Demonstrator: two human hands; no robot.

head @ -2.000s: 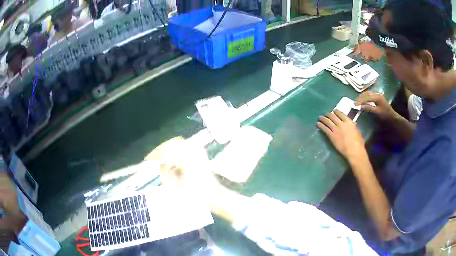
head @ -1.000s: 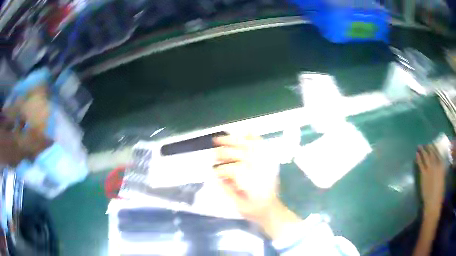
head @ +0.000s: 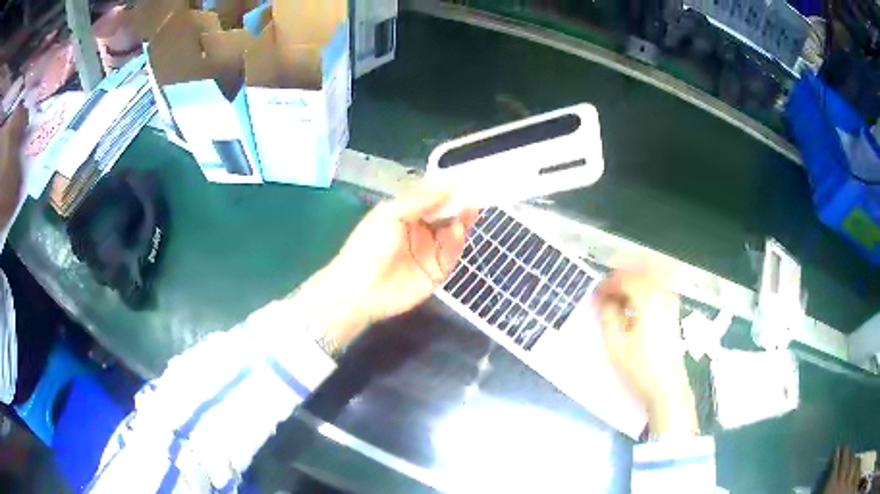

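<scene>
My left hand [head: 386,260] holds a white device housing [head: 502,169] by its lower left end, raised above the belt edge. The housing shows a long dark oval window and a small black label. A label sheet [head: 526,275] with rows of small black rectangles lies below it; its right part is bare white. My right hand [head: 637,328] is over the sheet's bare right part, blurred and overexposed; whether its fingers hold anything cannot be told. Dark glossy panels [head: 396,386] with a bright glare lie nearest to me.
Open cartons [head: 294,116] stand at the back left beside a stack of flat cartons [head: 116,135]. A black cap [head: 121,236] lies on the green bench. A blue bin [head: 839,164] is far right. White pieces [head: 757,386] lie at right. Another person's hand shows bottom right.
The view has swung left, bringing the cartons and cap into sight. My left hand has come into view with the housing. My right hand is now over the label sheet.
</scene>
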